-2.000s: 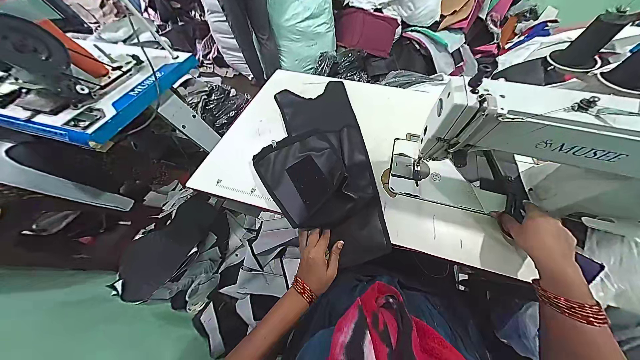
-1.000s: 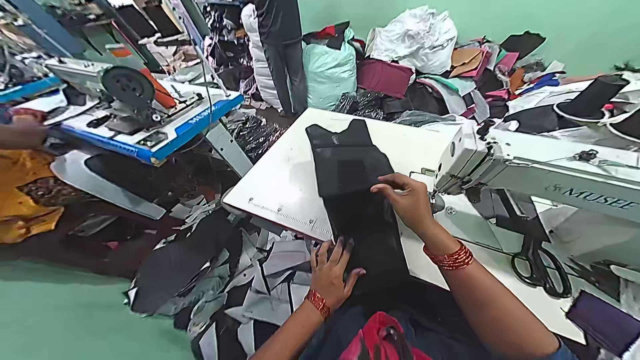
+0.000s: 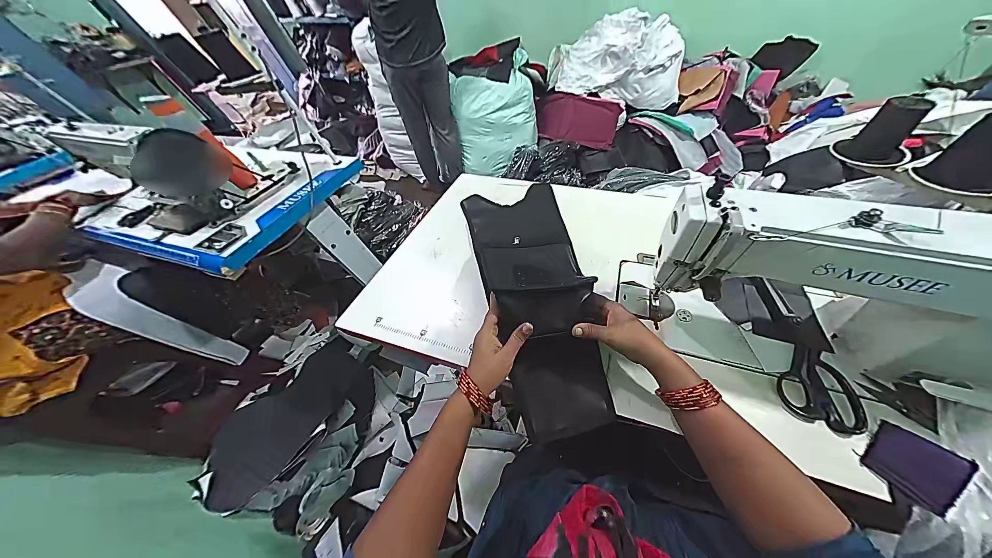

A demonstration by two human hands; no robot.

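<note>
A long black fabric or leather-like piece [image 3: 562, 384] with a folded, pocket-like section lies on the white sewing table [image 3: 434, 287], its near end hanging over the front edge. My left hand [image 3: 496, 349] grips the left edge of the folded section, thumb on top. At the right edge, my right hand [image 3: 620, 329] pinches the same section between thumb and fingers. The needle and presser foot of the white sewing machine [image 3: 852, 256] stand just right of my right hand. Black-handled scissors [image 3: 821, 387] lie under the machine arm, over a dark piece.
Fabric scraps [image 3: 310, 434] are heaped on the floor at left. A second sewing machine [image 3: 186, 178] stands on a blue-edged table, with another person's hand beside it. Someone in dark clothes [image 3: 418, 85] stands near stuffed sacks [image 3: 496, 116]. Thread cones [image 3: 891, 128] are behind the machine; a purple piece [image 3: 918, 465] lies right.
My right hand has moved from the scissors, which it held two seconds ago, to the black piece. Both hands now grip its folded section. The view has shifted.
</note>
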